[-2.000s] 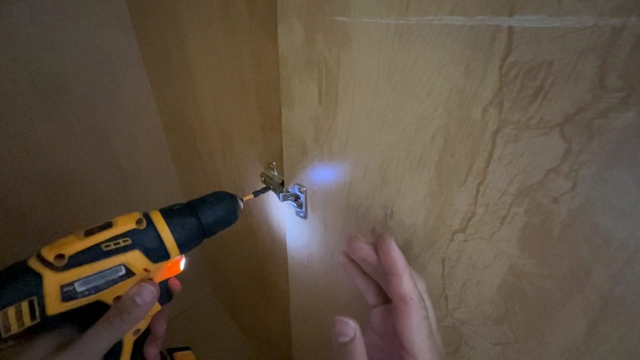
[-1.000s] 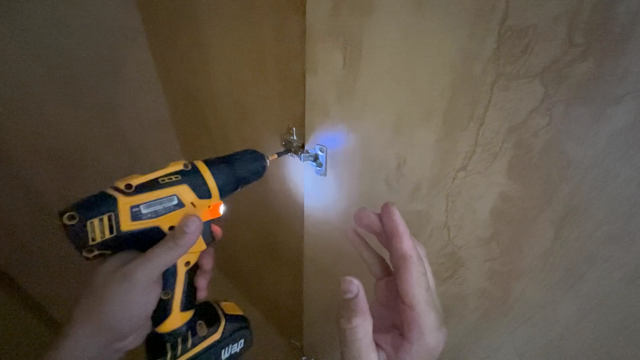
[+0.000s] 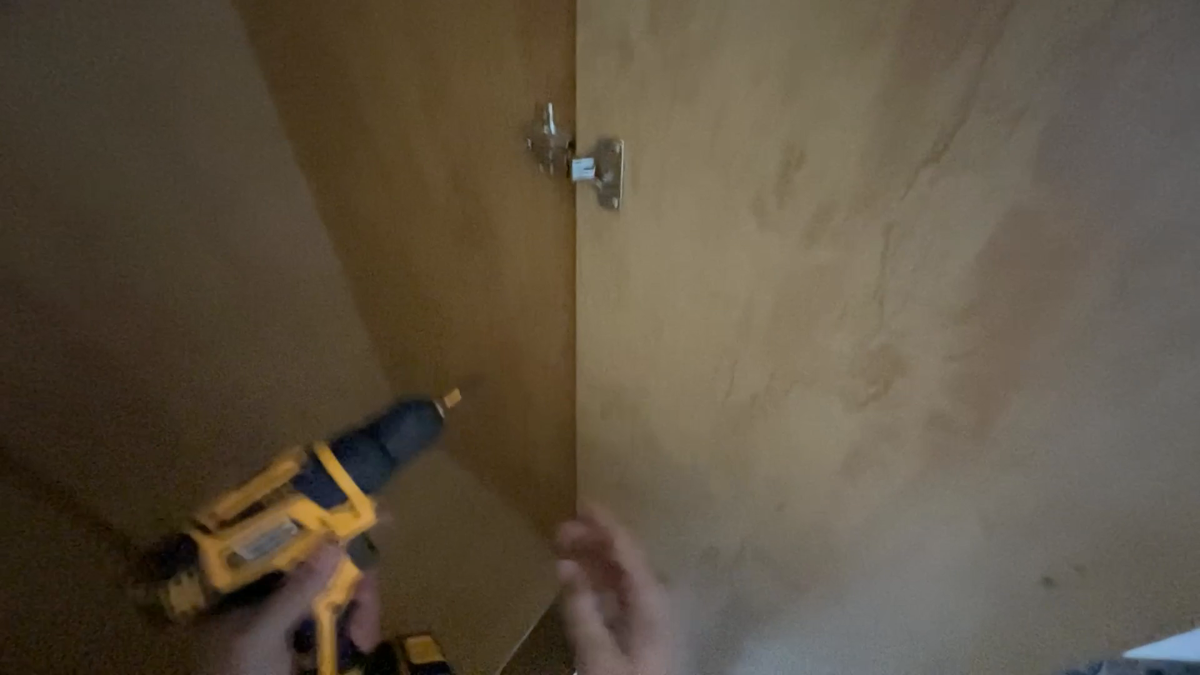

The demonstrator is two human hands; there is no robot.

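Note:
In the head view, my left hand [image 3: 305, 600] grips a yellow and black cordless drill [image 3: 281, 534] at the lower left. Its bit points up and right, apart from the hinge, and its work light is off. A metal cabinet hinge [image 3: 600, 172] joins the wooden side panel [image 3: 469, 234] to the wooden door [image 3: 797, 309], above both hands. At the bottom centre, my right hand [image 3: 619, 600] is blurred, its fingers apart and slightly curled, holding nothing, in front of the door's lower left edge.
Another wooden panel [image 3: 159, 281] meets the side panel at the left. A dark gap [image 3: 544, 647] shows at the bottom centre. At the lower right corner lies a white edge [image 3: 1167, 647] of something I cannot identify.
The drill has moved away from the hinge, down and to the left, and its light has gone out. My right hand has moved lower and left. The view has shifted somewhat.

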